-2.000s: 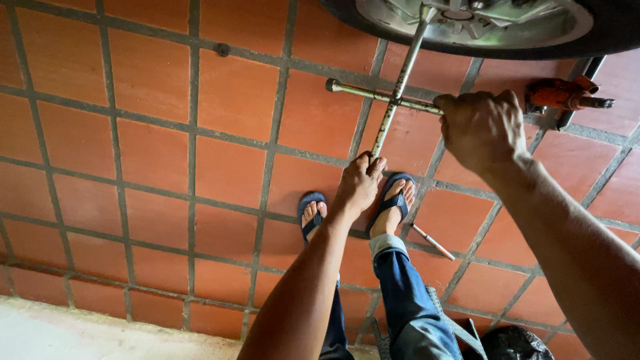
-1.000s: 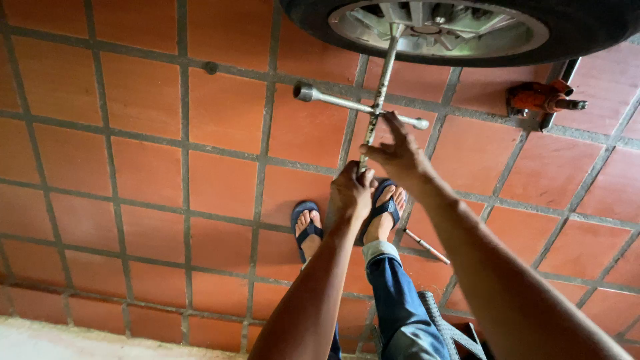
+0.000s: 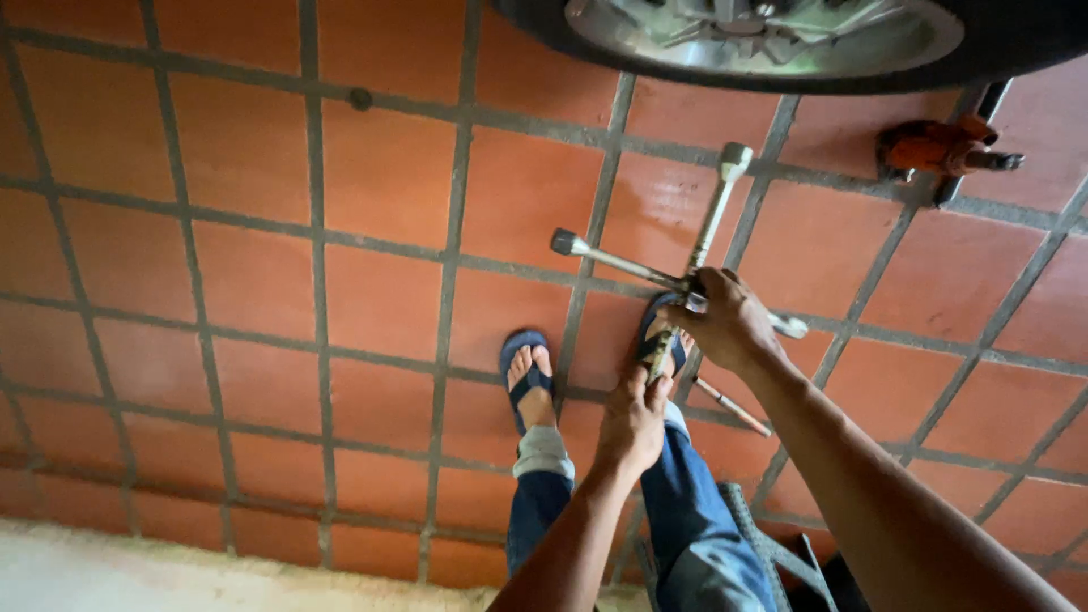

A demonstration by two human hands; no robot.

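Observation:
A four-way metal lug wrench is held in both hands above the floor, apart from the wheel. My left hand grips the end of its lower arm. Around the centre cross of the wrench closes my right hand, which covers part of the right arm. One socket points up towards the wheel and another points left. The car wheel, a black tire on a silver alloy rim, is at the top right, cut off by the frame edge.
An orange-red jack stands on the tiled floor right of the wheel. A thin metal rod lies beside my right foot. A grey stool or frame is by my leg. A pale wall edge runs along the bottom left.
The lug wrench has come away from the wheel, where its upper socket was at the hub area before. My right hand has moved onto the wrench's centre and is closed there.

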